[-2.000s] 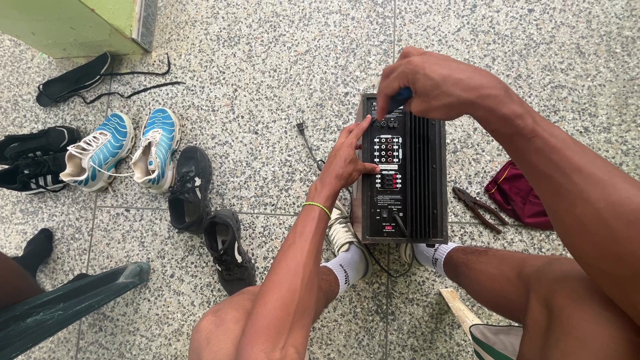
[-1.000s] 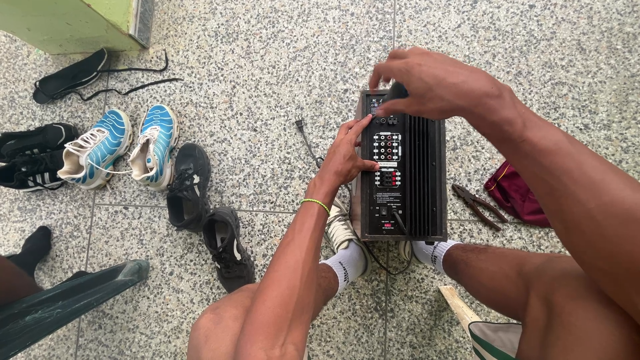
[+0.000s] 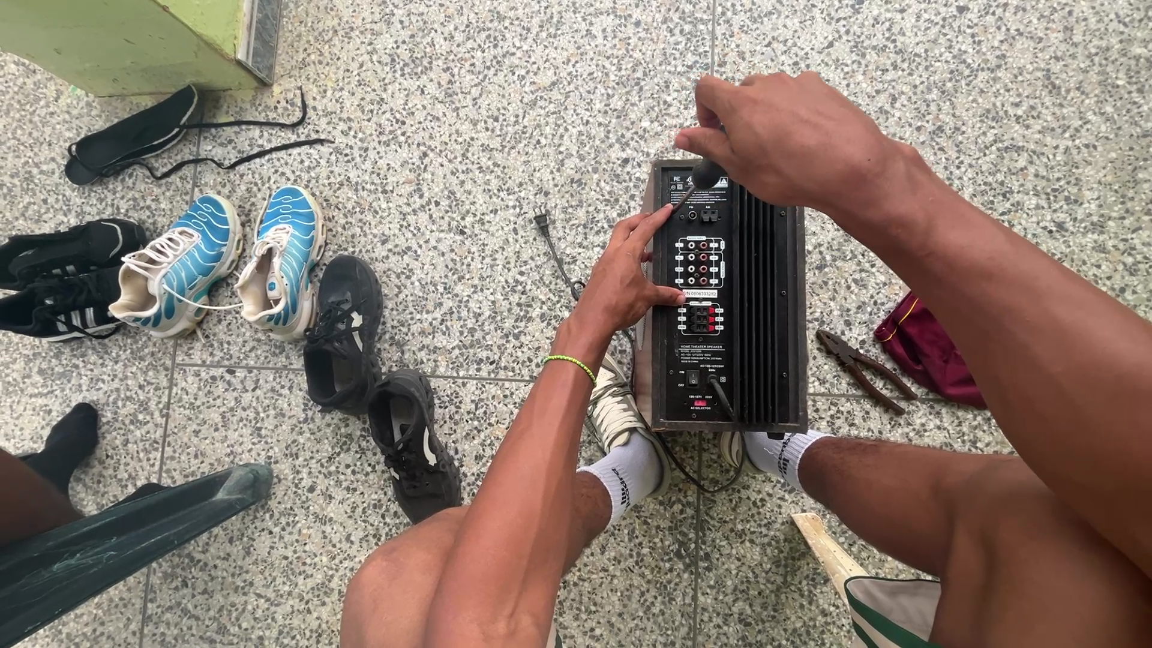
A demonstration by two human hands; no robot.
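A home theater speaker (image 3: 661,396) stands between my feet, its black back panel with jacks, a switch and heat sink fins (image 3: 767,306) facing up. My right hand (image 3: 783,135) is above the panel's top end, closed round a screwdriver (image 3: 708,173) with a dark, rounded handle; its thin shaft slants down towards the panel's upper left edge. Fingers of my left hand (image 3: 630,270) rest on the left edge of the panel, the index fingertip near the shaft's lower end and the thumb beside the lower jacks. The screwdriver's tip is hard to make out.
Rusty pliers (image 3: 862,369) and a maroon cloth (image 3: 931,351) lie right of the speaker. Its power cord (image 3: 558,256) runs along the left side. Blue sneakers (image 3: 283,256), black shoes (image 3: 342,333) and a loose insole (image 3: 135,139) lie left. Another person's foot (image 3: 67,445) is at far left.
The screwdriver in my right hand now shows its rounded handle end and slanting shaft, as the hand has turned. My left hand stays at the panel's left edge.
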